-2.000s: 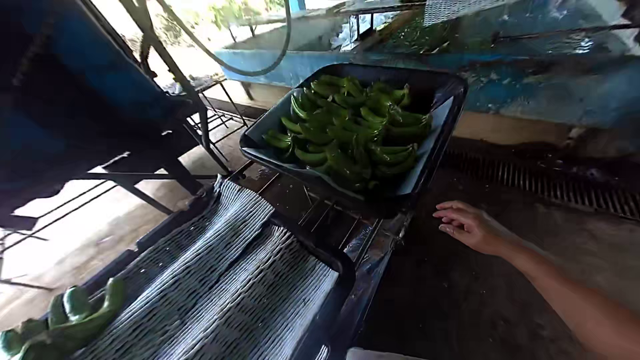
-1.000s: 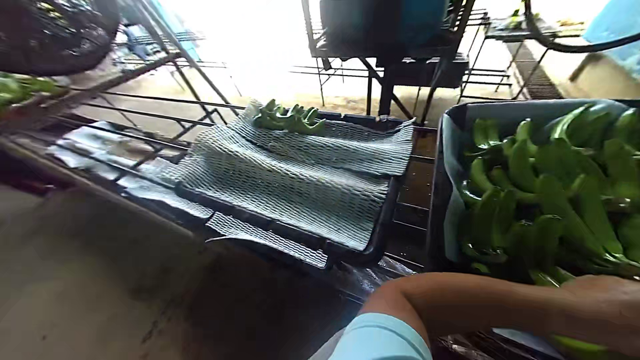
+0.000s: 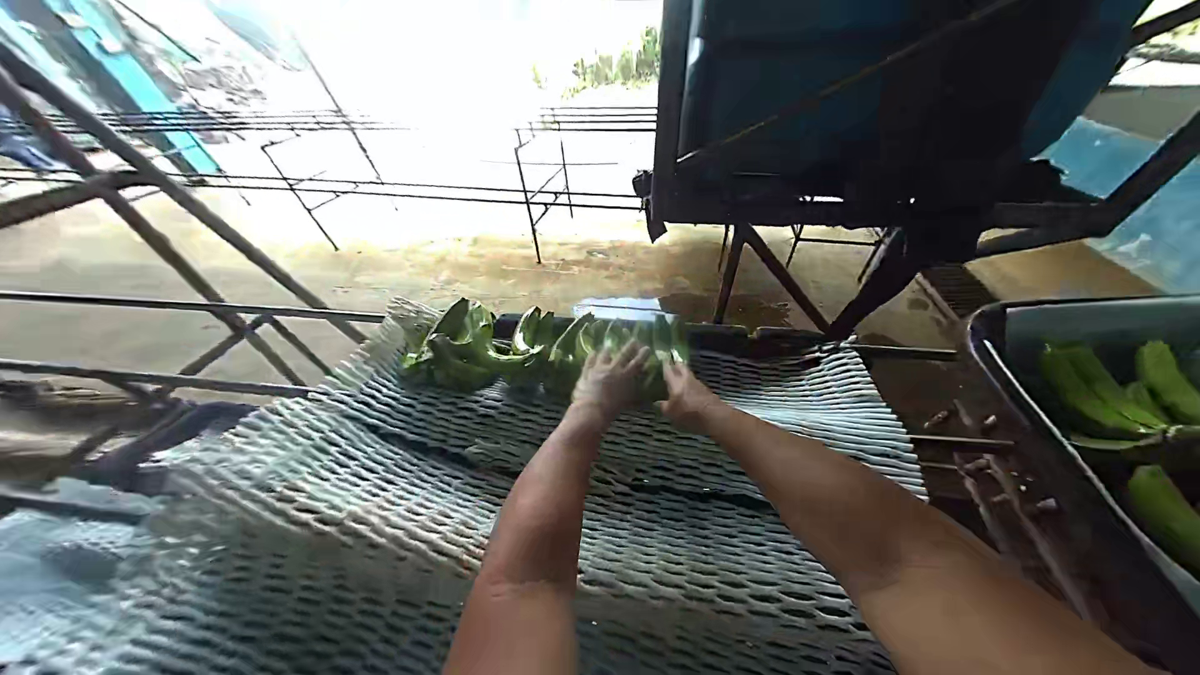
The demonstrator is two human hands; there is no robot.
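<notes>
My left hand [image 3: 611,380] and my right hand [image 3: 689,398] are both on a cluster of green bananas [image 3: 647,352], one at each side of it. The cluster is blurred. It rests at the far edge of a tray lined with white mesh foam sheet [image 3: 581,497]. More green banana clusters [image 3: 478,352] lie in a row just left of my left hand, along the same edge. The fingertips are partly hidden against the fruit.
A dark tray [image 3: 1041,427] with green bananas [image 3: 1106,389] stands at the right. Metal rails [image 3: 187,305] run at the left and behind. A large blue container [image 3: 844,103] on a dark frame stands beyond the mesh-lined tray.
The view has swung left from the full banana tray. My right hand, over that tray a second ago, is now at the mesh-lined one with my left. The row of bananas there has grown longer.
</notes>
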